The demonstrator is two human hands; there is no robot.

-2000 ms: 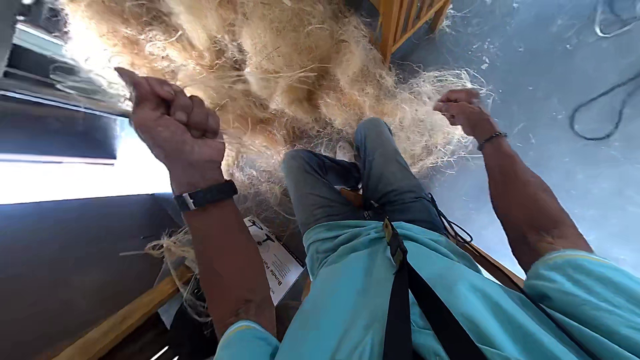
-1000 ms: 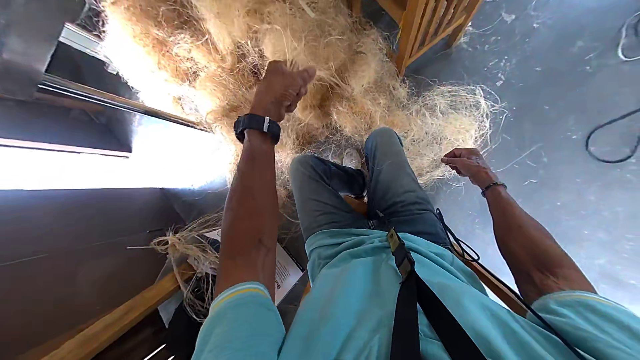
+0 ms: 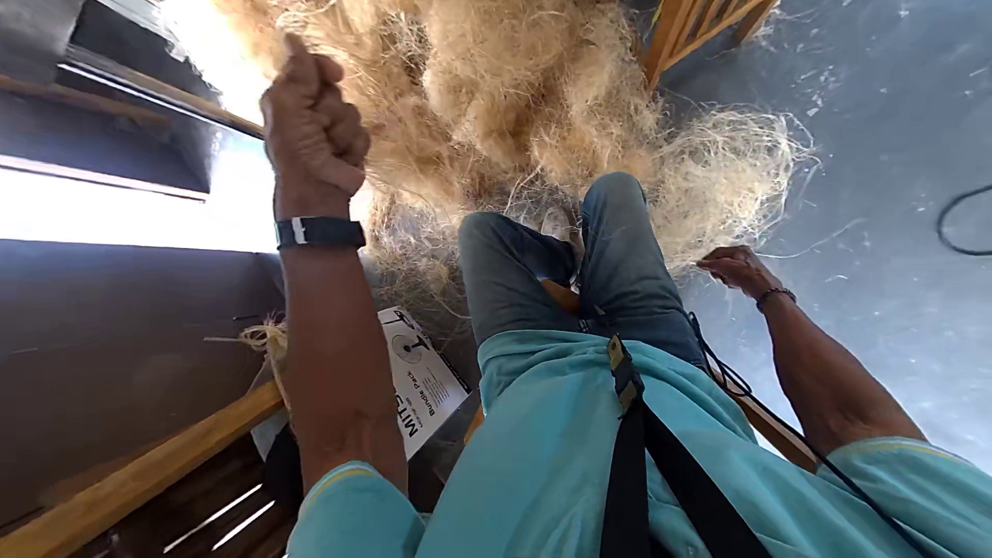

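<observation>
My left hand (image 3: 316, 128) is raised at the upper left with its fingers curled; no strand can be made out in it. Behind and beside it lies a big loose heap of pale tan plant fibre (image 3: 511, 85), which spreads over the floor in front of my knees. My right hand (image 3: 735, 269) is low at the right, just below the paler edge of the heap (image 3: 725, 174), with thumb and fingertips pinched together. A thin pale strand runs over the floor beside it; whether the fingers hold a fibre is too fine to tell.
A slatted wooden chair or rack (image 3: 682, 39) stands at the top. A black cable (image 3: 949, 225) lies on the grey floor at the right. At the lower left are a wooden rail (image 3: 147, 465), a tied fibre bundle (image 3: 267, 337) and a printed white box (image 3: 422, 380).
My left hand has swung left from over the heap, where it was a second ago. My right hand has come down from the heap's right side since two seconds ago.
</observation>
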